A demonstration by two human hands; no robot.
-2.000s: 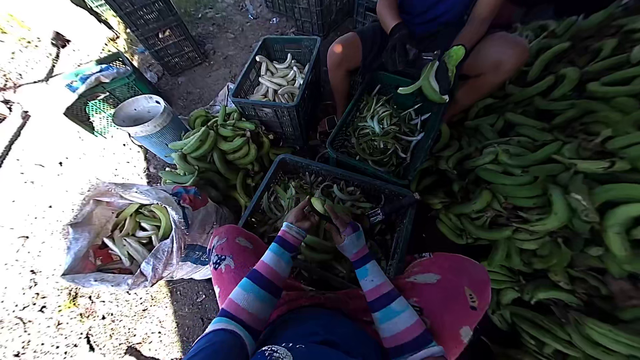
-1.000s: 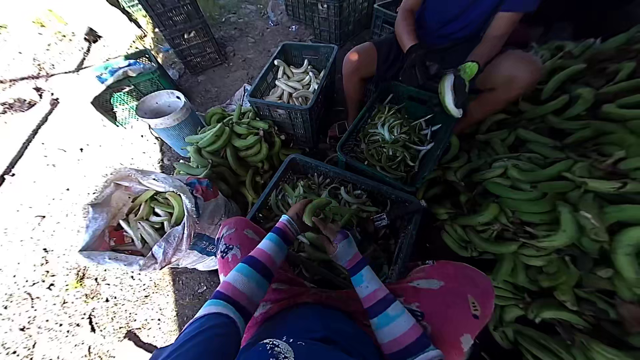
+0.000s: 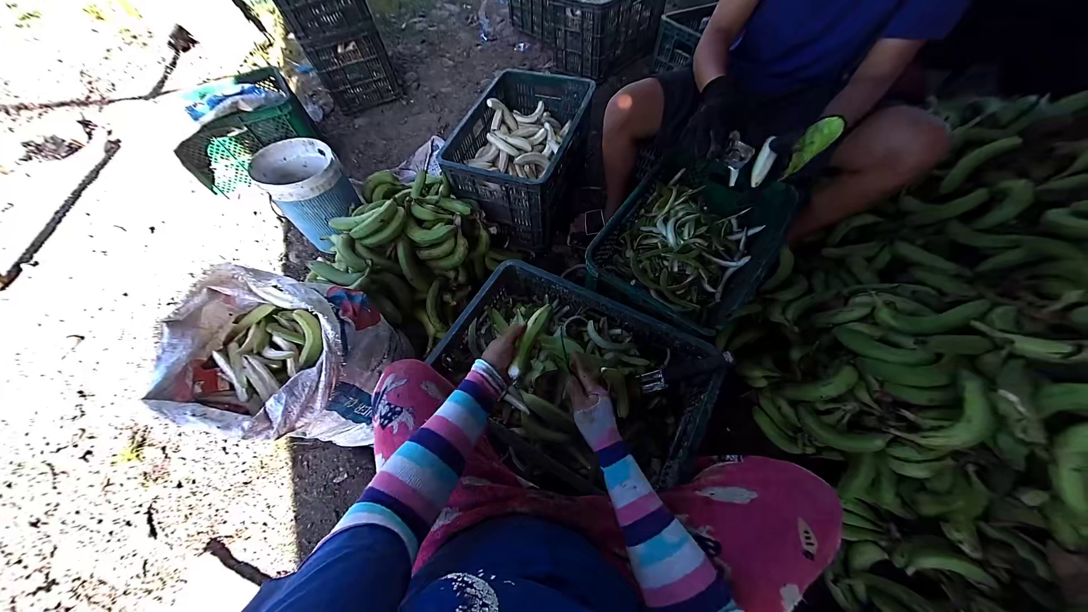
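My left hand (image 3: 503,347) holds a green banana (image 3: 531,338), partly peeled with a pale strip at its lower end, above a dark plastic crate (image 3: 705,408). To its right my right hand (image 3: 585,384) has its fingers bent over the same crate; whether it holds a small tool I cannot tell. Green bananas and strips of peel (image 3: 603,333) lie in this crate. A woven plastic sack (image 3: 365,382) at the left holds green bananas and peels (image 3: 276,344). Between the sack and a crate of peeled bananas (image 3: 520,140) lies a heap of green bananas (image 3: 416,234).
Across from me a seated person in dark gloves (image 3: 712,115) holds a peeled banana (image 3: 762,161) over a crate of peels (image 3: 680,242). A large pile of green bananas (image 3: 918,357) covers the right side. A bucket (image 3: 297,170) and stacked crates (image 3: 344,51) stand at the back left.
My hands were close together at the banana one second ago; now they are apart, with the banana in my left hand. The other person's hands have come closer together.
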